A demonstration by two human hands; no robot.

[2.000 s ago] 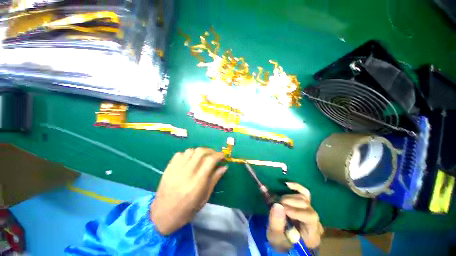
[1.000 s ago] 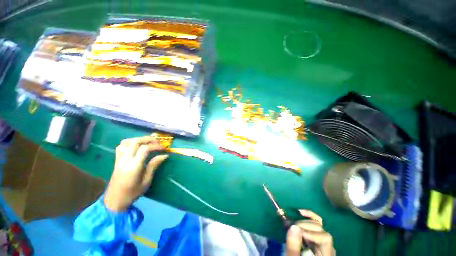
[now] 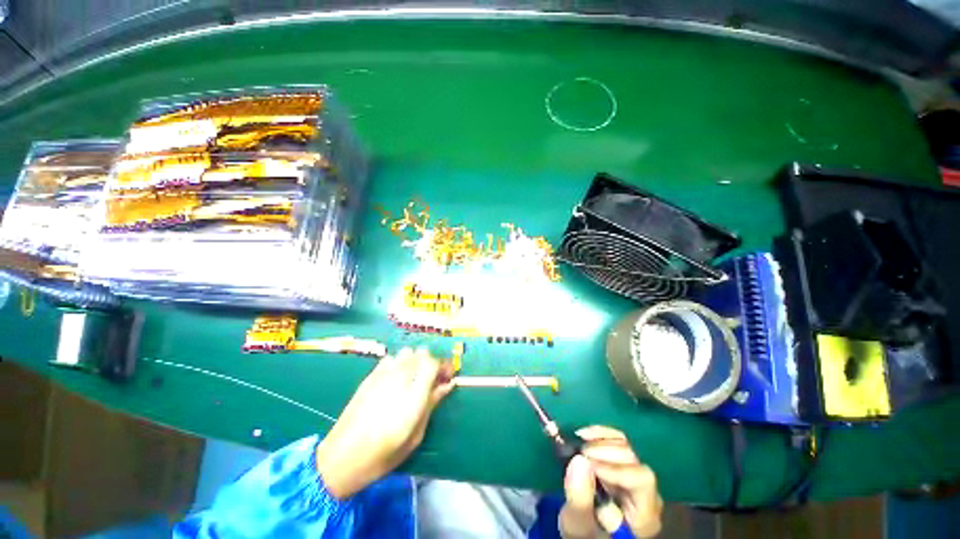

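Observation:
My left hand (image 3: 387, 419) is low at the centre, its fingertips on the left end of a long flex cable (image 3: 493, 382) lying on the green bench. A small orange flex piece (image 3: 458, 356) stands up from that end by my fingertips. My right hand (image 3: 611, 486) holds a soldering iron (image 3: 547, 426), its tip at the middle of the cable. Above lies a row of flex cables (image 3: 430, 305) under bright glare, and beyond it a tangled heap of small flex pieces (image 3: 463, 244). Finished flex assemblies (image 3: 276, 335) lie left of my left hand.
Stacked blister trays (image 3: 226, 211) stand at the left, a solder spool (image 3: 95, 342) before them. At the right are a fume fan (image 3: 642, 242), a tape roll (image 3: 674, 356), a blue soldering station (image 3: 774, 342), a yellow sponge (image 3: 853, 376) and a black tray (image 3: 895, 200). Solder wire (image 3: 237, 381) curves across the bench.
My left hand has left the finished assemblies and moved right to a flex cable in front of me. The iron's tip is now at that cable. The view has shifted.

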